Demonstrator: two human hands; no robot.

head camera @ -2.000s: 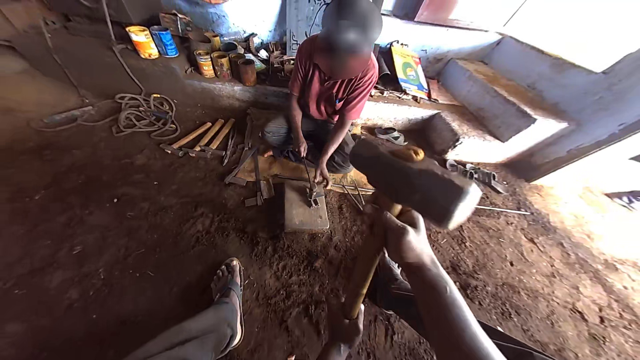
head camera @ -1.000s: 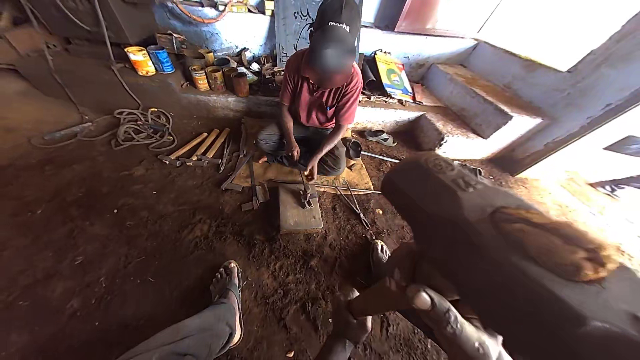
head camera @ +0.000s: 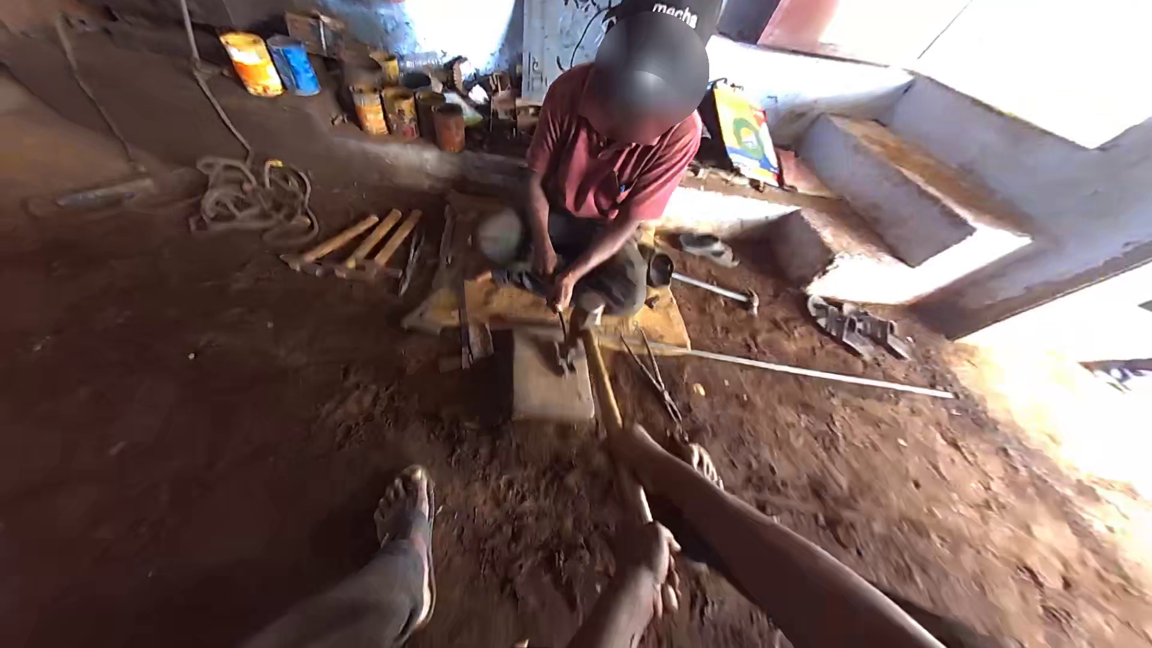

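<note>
Both my hands grip the wooden handle of a sledgehammer [head camera: 604,382]. My right hand [head camera: 637,447] is the upper one on the handle, and my left hand [head camera: 655,556] is around its lower part. The hammer's head is down near the anvil block [head camera: 551,387], blurred and hard to make out. On that block stands a small metal piece [head camera: 566,357], at the end of a thin tool that a seated person [head camera: 621,144] holds. A pair of long tongs [head camera: 660,382] lies on the dirt just right of the handle.
Several wooden-handled hammers [head camera: 364,243] and a coiled rope [head camera: 256,198] lie at the left. A long metal rod [head camera: 819,368] crosses the ground at the right, near sandals [head camera: 855,326]. Paint tins [head camera: 252,63] line the back, with concrete steps [head camera: 891,189] behind right.
The sledgehammer has come down from close in front of the camera to near the anvil block, and my hands have moved down with it. The seated person still holds the tool at the block.
</note>
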